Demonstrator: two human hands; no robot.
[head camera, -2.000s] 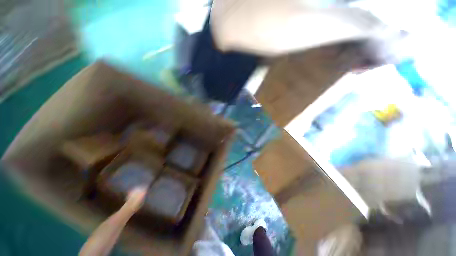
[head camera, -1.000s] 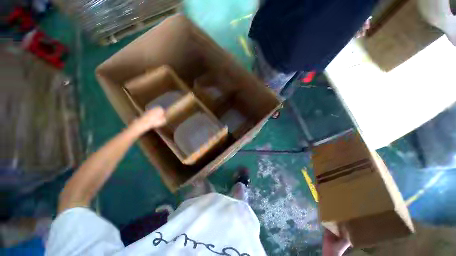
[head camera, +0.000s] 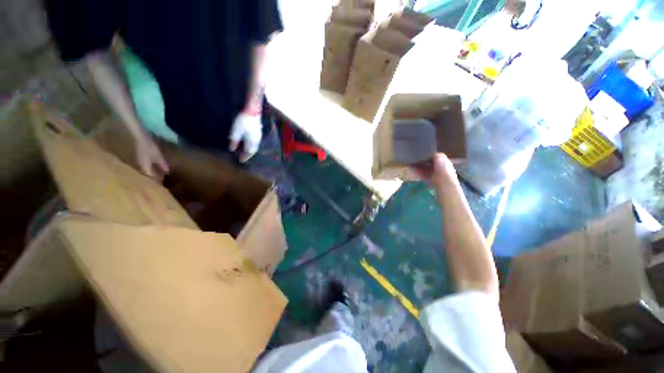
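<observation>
My right hand (head camera: 437, 171) reaches up from the lower right and holds a small open-topped brown inner box (head camera: 455, 138) by its near edge, at the near corner of the white-topped table (head camera: 302, 95). A grey rounded-square item (head camera: 414, 141) sits inside the box. Whether the box touches the table I cannot tell. My left hand is not in view. A large open carton (head camera: 258, 226) stands at the left, its interior dark.
A co-worker in dark clothes stands behind the large carton, one hand (head camera: 151, 156) at its opening, the other white-gloved (head camera: 247, 132). Tall brown boxes (head camera: 371, 69) stand on the table. Closed cartons (head camera: 568, 277) stand lower right; a yellow crate (head camera: 588, 138) is at the right.
The view has turned. My left hand, earlier on a paired box inside a large carton, has left the picture. My right hand, earlier low at a box's edge, now shows raised with an inner box.
</observation>
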